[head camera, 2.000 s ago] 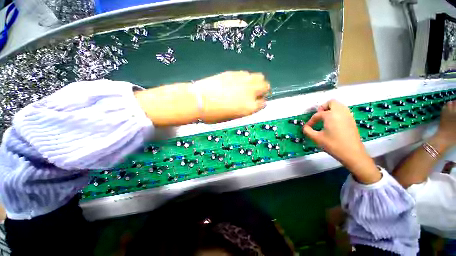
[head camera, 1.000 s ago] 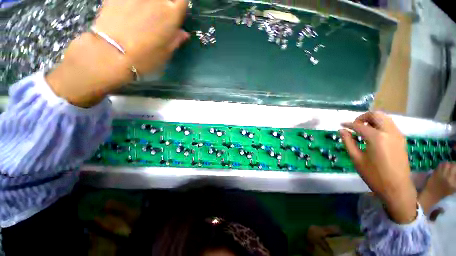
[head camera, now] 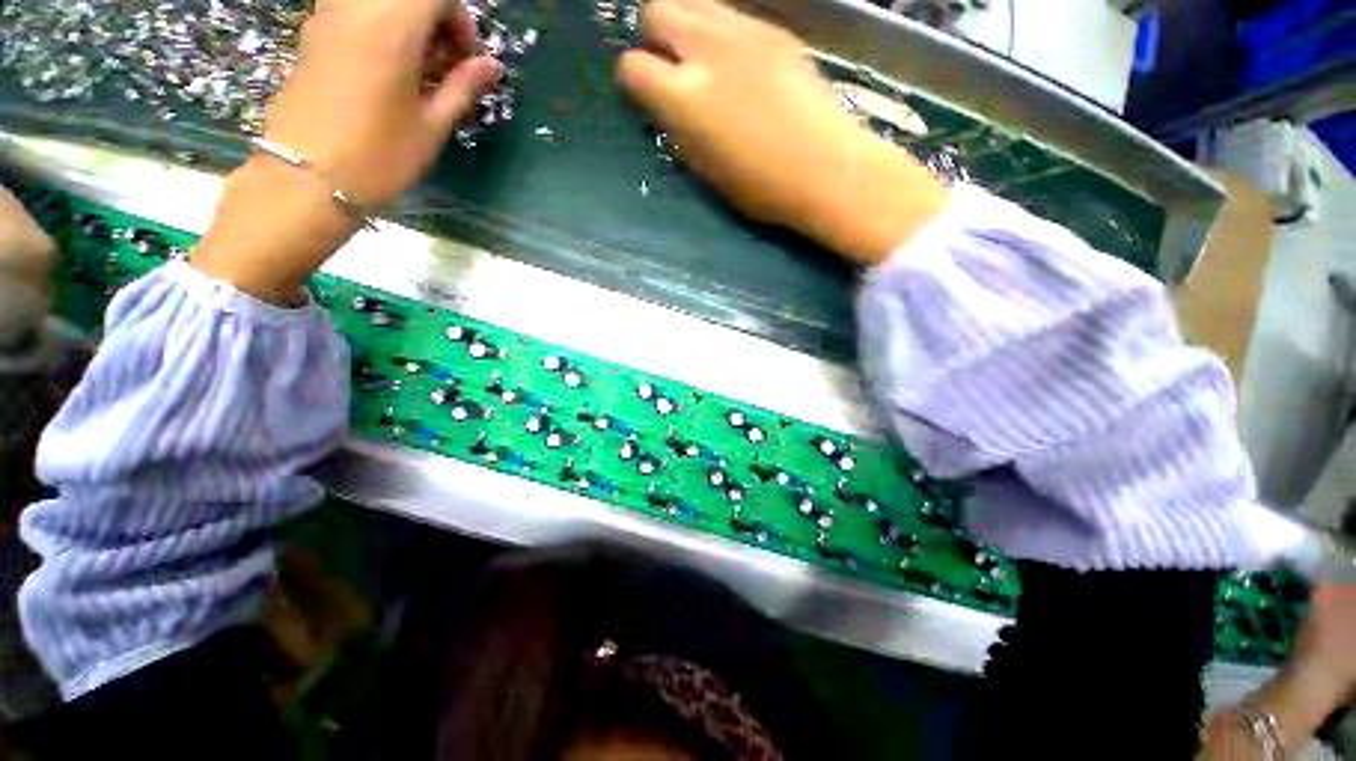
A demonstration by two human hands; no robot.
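Loose silver capacitors (head camera: pixel 141 60) lie heaped on the dark green tray (head camera: pixel 595 216) at the upper left, with more scattered near my hands. My left hand (head camera: pixel 372 97) is over the edge of the heap, fingers curled among the parts; whether it holds any cannot be seen. My right hand (head camera: pixel 759 127) is over the tray's middle, fingertips bent down near the top edge; what lies under them is hidden. Below the tray, the green circuit board panel (head camera: pixel 595 431) with upright silver-topped capacitors lies in the pale metal rail (head camera: pixel 654 550).
A pale flat strip (head camera: pixel 880 107) lies behind my right hand. Brown cardboard (head camera: pixel 1231 283) stands at the tray's right end. Another person's hand (head camera: pixel 1324 647) is at the lower right, and another arm (head camera: pixel 23 275) is at the left edge. A dark-haired head (head camera: pixel 595 654) shows at the bottom.
My right hand has moved from the board up over the tray. My left hand has moved over the loose parts. The view has turned, so the rail now slopes down to the right.
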